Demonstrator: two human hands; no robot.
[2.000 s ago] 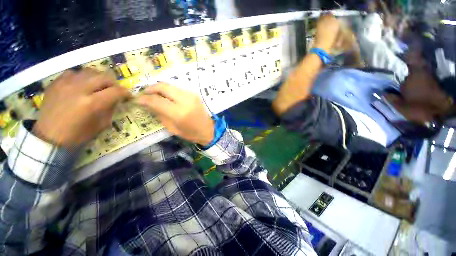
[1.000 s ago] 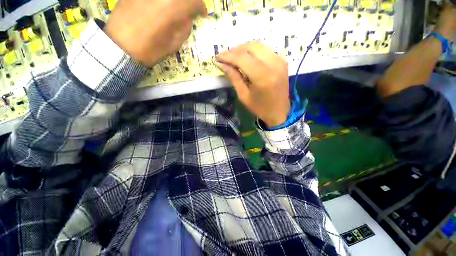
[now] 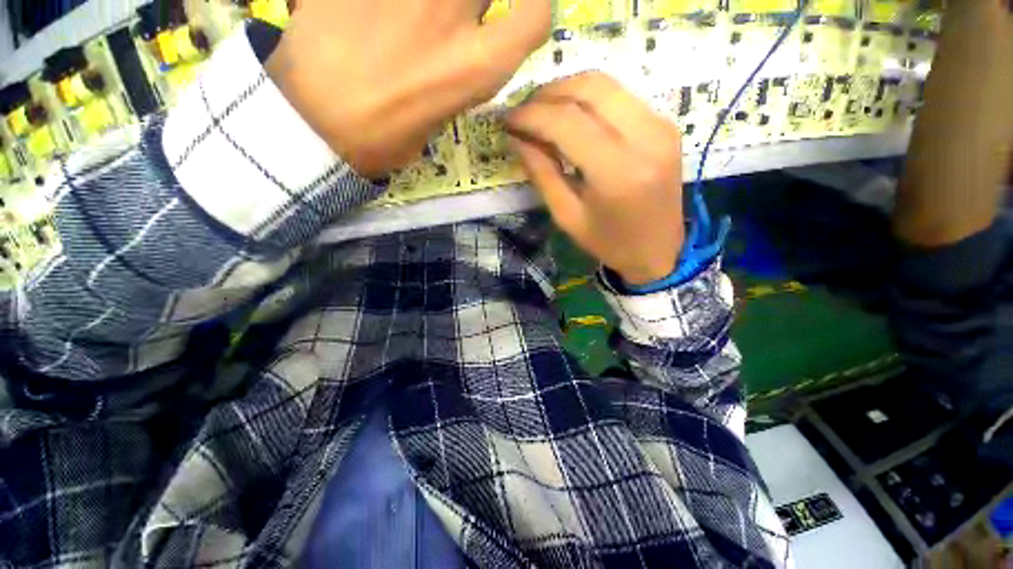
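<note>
A pale cream circuit board panel (image 3: 783, 100) with small dark parts lies across the top of the view, under both hands. My left hand (image 3: 405, 72) is over the panel, cut by the top edge and slightly blurred; its fingertips are partly hidden. My right hand (image 3: 605, 167) is over the panel's near edge, fingers bent and fingertips close together; whether a small part is between them cannot be seen. A blue wrist strap (image 3: 698, 253) is on my right wrist, and its thin blue cord (image 3: 739, 95) runs up over the panel.
The pale metal line rail (image 3: 822, 152) runs along the panel's near side. Yellow-and-black parts (image 3: 178, 45) sit on boards at the upper left. Another person's arm (image 3: 950, 133) reaches in at the right. Black bins (image 3: 878, 417) and a white surface (image 3: 816, 472) are at lower right.
Since one second ago, my left hand appears lower and larger, and my right hand slightly further right and higher. The neighbour's arm has moved in over the rail's right end.
</note>
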